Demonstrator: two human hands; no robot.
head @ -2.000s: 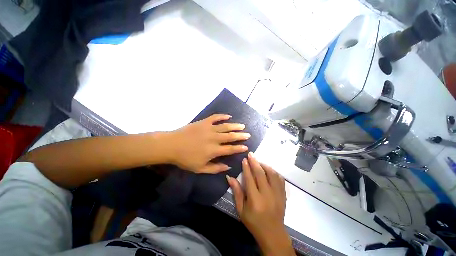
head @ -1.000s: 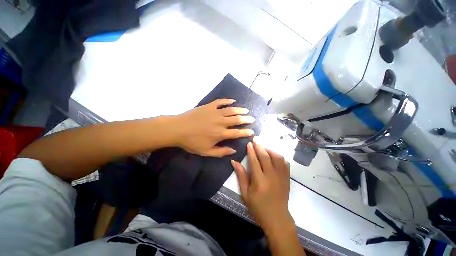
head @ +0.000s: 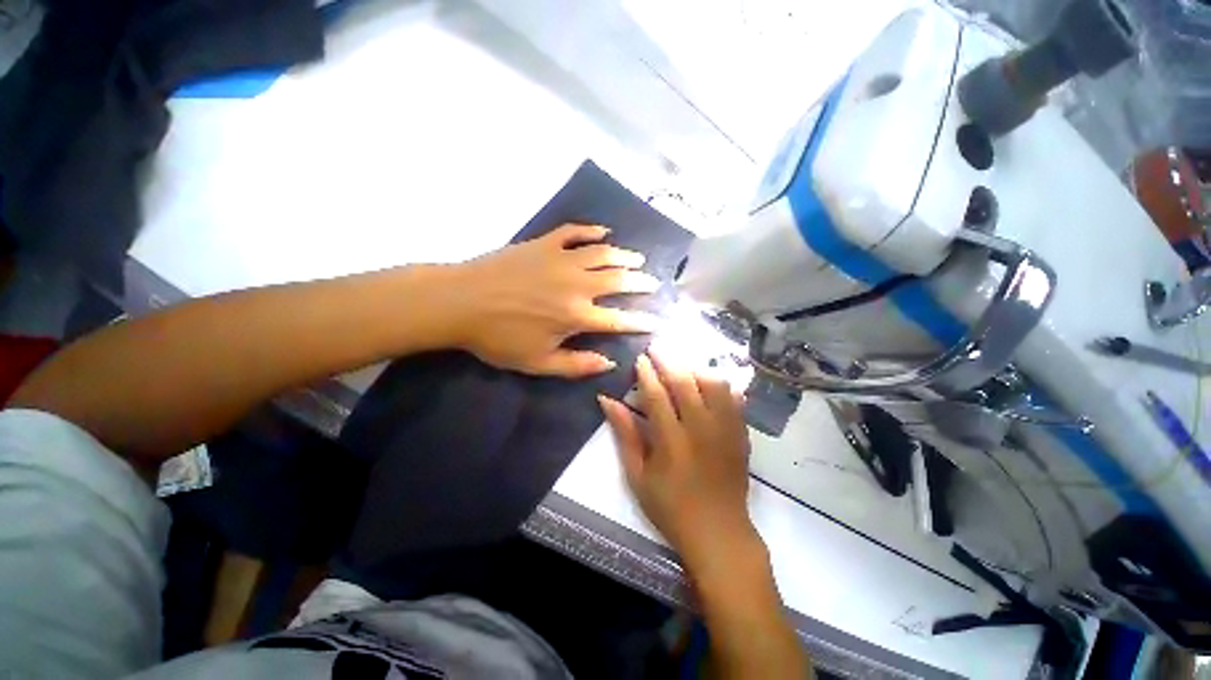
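A dark cut panel [head: 465, 438] lies on the white machine table, its far corner pointing away and its near part hanging over the front edge. My left hand [head: 538, 303] lies flat on the panel, fingers spread, fingertips left of the needle area. My right hand [head: 684, 445] rests palm down just right of the panel, its fingertips at the panel's edge near the presser foot. The sewing machine head [head: 863, 146], white with a blue stripe, stands at the right. Glare hides the needle and the stitch line.
Heaped dark cloth [head: 80, 146] lies at upper left. A ruled tape strip [head: 604, 545] runs along the front table edge. A dark pointed tool [head: 989, 618] lies at lower right. A blue-purple pen [head: 1177, 432] is at far right. A chrome guard [head: 1029, 312] curves beside the machine head.
The panel has shifted away from me relative to the machine, with more of it showing near the front edge. Both hands have moved along with it. The whole view has also shifted slightly.
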